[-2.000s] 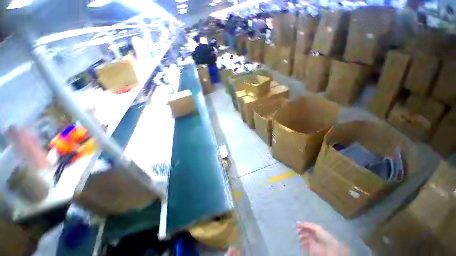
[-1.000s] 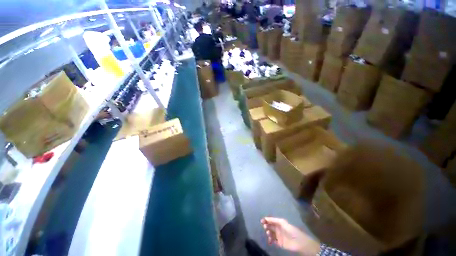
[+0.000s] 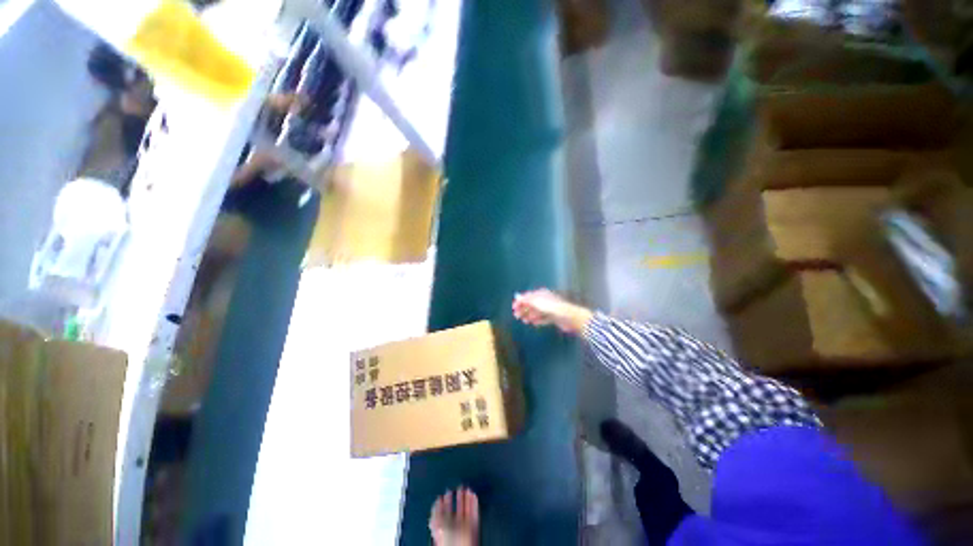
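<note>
A closed brown carton [image 3: 427, 389] with black Chinese print lies partly on the green conveyor belt [image 3: 496, 213] and partly on the long white board [image 3: 331, 427]. My right hand [image 3: 546, 309] is over the belt beyond the carton's right corner, not touching it; its fingers are loosely curled and hold nothing visible. My left hand [image 3: 456, 517] is at the bottom edge, just on the near side of the carton, fingers spread, cut off by the frame.
A flat brown carton piece [image 3: 379, 208] lies on the board farther up. A white shelf frame [image 3: 203, 213] and a brown carton [image 3: 64, 437] are at left. Open bulk cartons [image 3: 832, 224] stand right of the grey floor aisle [image 3: 651, 160]. My shoe [image 3: 629, 443] shows beside the belt.
The view has moved forward along the belt and tilted down, so the printed carton is now close. My right hand has moved from over the aisle to over the belt. My left hand has come into view.
</note>
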